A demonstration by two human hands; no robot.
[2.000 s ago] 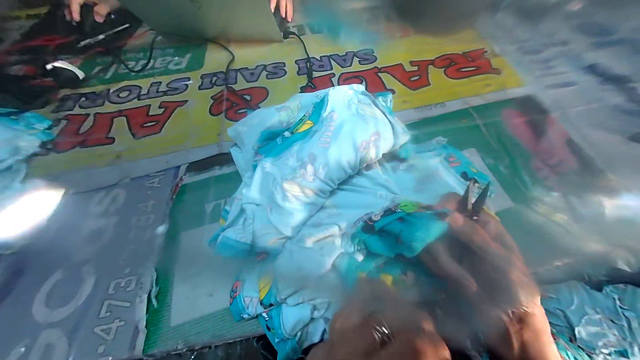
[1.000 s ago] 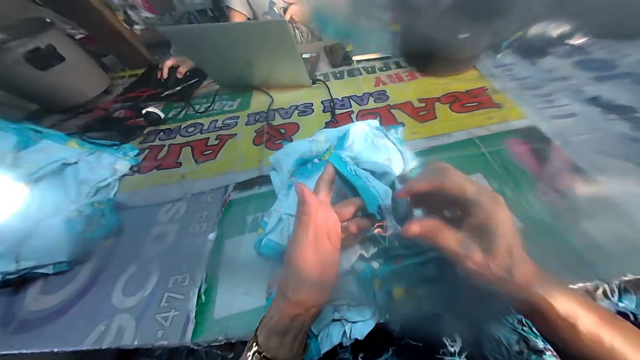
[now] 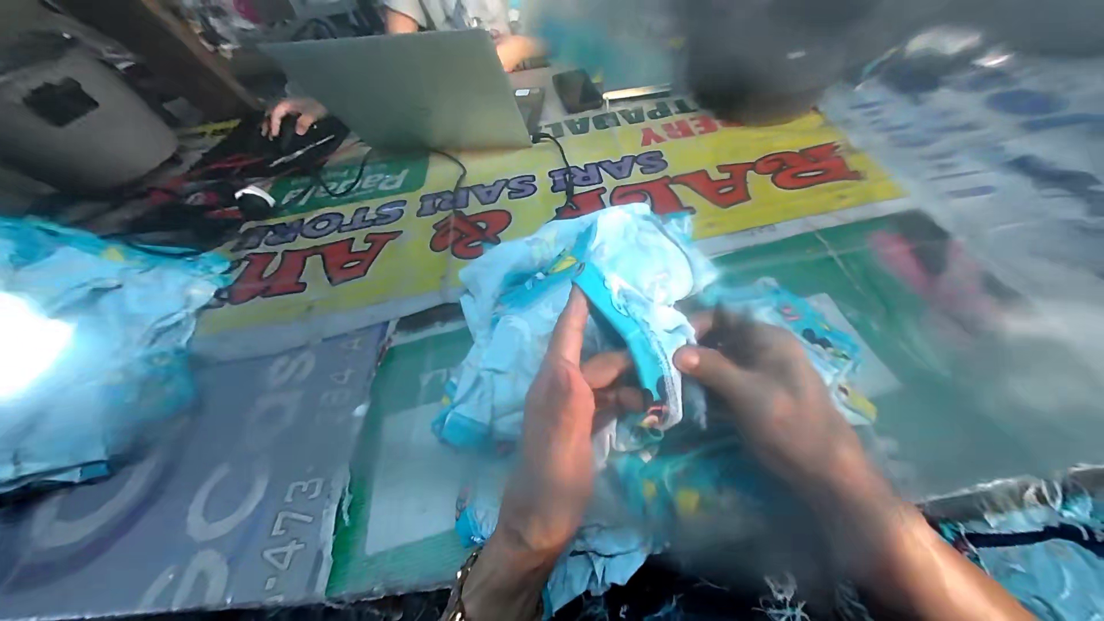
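Note:
Light blue printed cloth pieces (image 3: 509,345) lie in a loose heap in front of me. My left hand (image 3: 565,405) holds the left side of a piece with a turquoise band (image 3: 630,332), its index finger pointing up along the cloth and the other fingers curled behind. My right hand (image 3: 759,379), partly blurred, pinches the white edge of the same piece between thumb and fingers. More printed cloth (image 3: 802,328) spreads behind the right hand. Below the hands, turquoise cloth is blurred.
Another light blue cloth pile (image 3: 95,345) is at the left. Beyond the printed banner (image 3: 483,220) stand an open laptop (image 3: 414,95) and a phone (image 3: 578,90). A person's hand (image 3: 293,116) rests near cables at the back left. More cloth (image 3: 1044,569) lies bottom right.
Two seconds ago my right hand had small dark snips in it; I cannot see them now. My hands have moved up onto the heap and hold the turquoise-banded piece. The view has shifted.

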